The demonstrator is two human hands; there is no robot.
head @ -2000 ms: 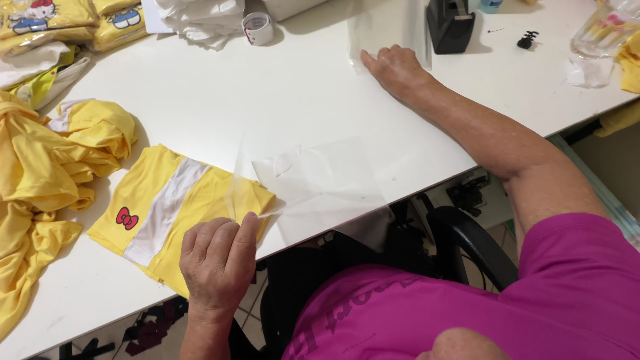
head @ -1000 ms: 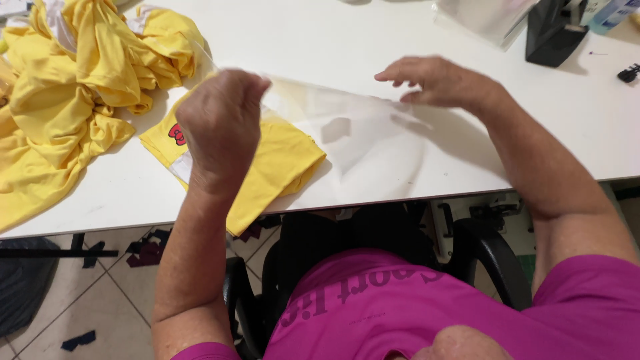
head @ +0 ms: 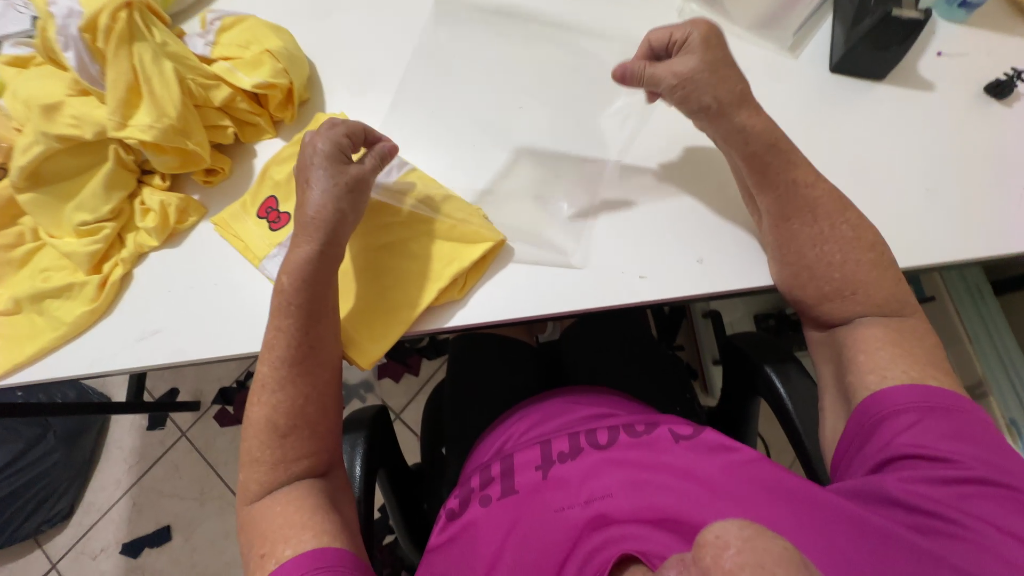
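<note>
A clear plastic bag (head: 552, 160) is stretched above the white table, pinched at one side by my left hand (head: 340, 172) and at the other by my right hand (head: 684, 68). Beneath my left hand and forearm lies a folded yellow garment (head: 408, 256) with a white band and a red bow print; one corner hangs over the table's front edge. Part of the bag passes over this garment. The bag's outline is faint, so its opening cannot be made out.
Loose yellow and white garments (head: 160, 120) are heaped at the left. A black tape dispenser (head: 876, 36) stands at the back right, beside more clear plastic bags (head: 768, 16). A small black object (head: 1004, 84) lies at the far right. Chair armrests flank my body.
My right hand has come from the back of the table and now pinches the bag, its fingers apart one second ago. The bag is spread wider between both hands.
</note>
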